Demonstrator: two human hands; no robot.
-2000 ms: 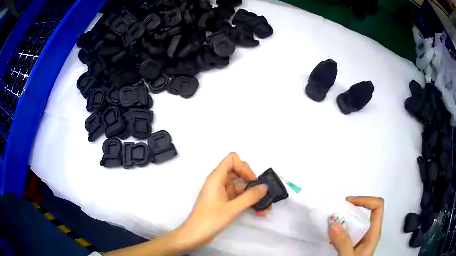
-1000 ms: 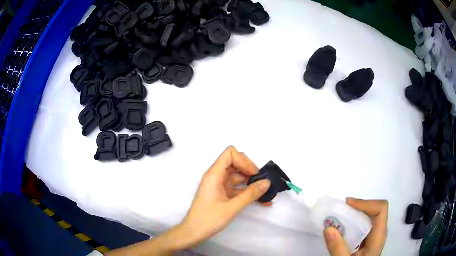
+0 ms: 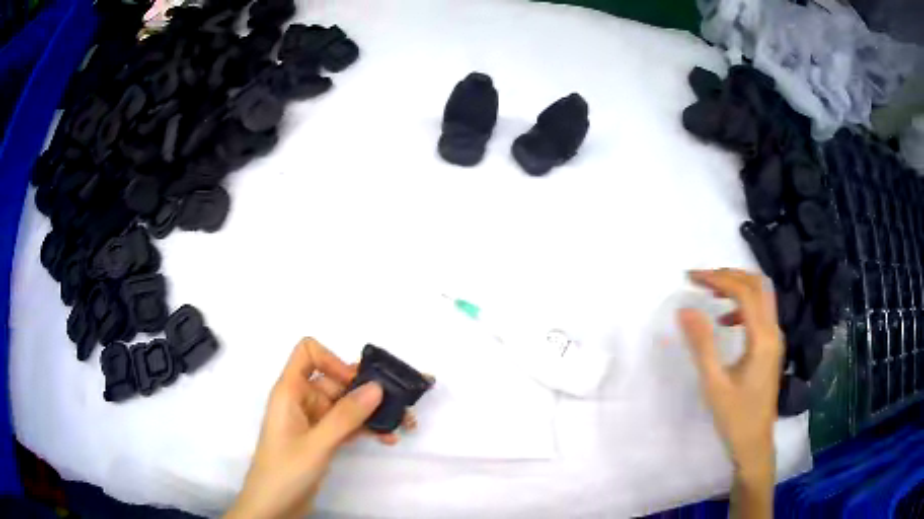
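Note:
My left hand holds a black molded base part between thumb and fingers at the lower centre-left, above the white sheet. The white glue bottle lies on the sheet at the lower centre, its teal needle hub pointing up and left. Its outline is hard to see against the sheet. My right hand is empty, fingers apart and slightly blurred, between the bottle and the pile of black mating parts at the right.
A large heap of black base parts covers the left of the white sheet. Two joined parts stand at the upper centre. A blue crate rim is at the left edge. Clear plastic bags and a black pocketed tray are at the right.
My right hand has let go of the glue bottle, now lying on the sheet, and is open near the right pile. The view has shifted right. My left hand still holds the part.

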